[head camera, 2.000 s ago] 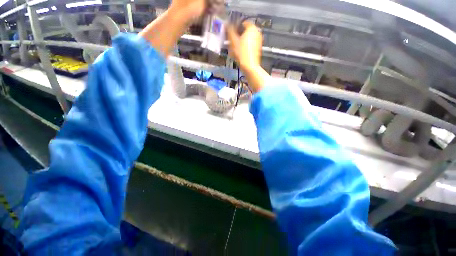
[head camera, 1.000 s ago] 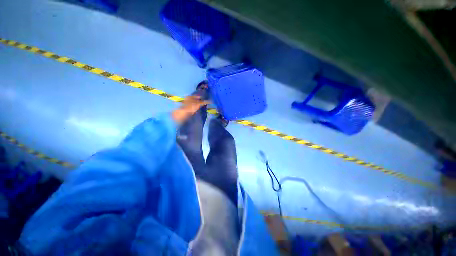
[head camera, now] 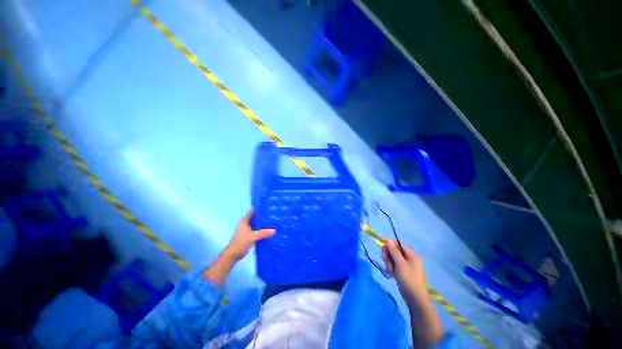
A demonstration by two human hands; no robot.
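Note:
A bright blue plastic stool [head camera: 308, 232] is tipped towards me, its dotted square seat facing up and its legs pointing forward. My left hand [head camera: 244, 238] grips its left edge, thumb on the seat. My right hand [head camera: 404, 264] is to the right of the stool, off it, with its fingers closed on a thin dark cord [head camera: 390, 221]. The cord loops loosely between the stool and my hand.
Blue stools [head camera: 436, 165] stand along the bench side at the right, more at top and lower right. The green bench side [head camera: 505, 102] runs diagonally. Yellow-black tape [head camera: 225, 88] crosses the blue floor [head camera: 157, 129]. Dark stools and a light blue shape are at lower left.
The stool has come up from the floor near my feet and is now close to my body in my left hand. My right hand has come into view with the cord.

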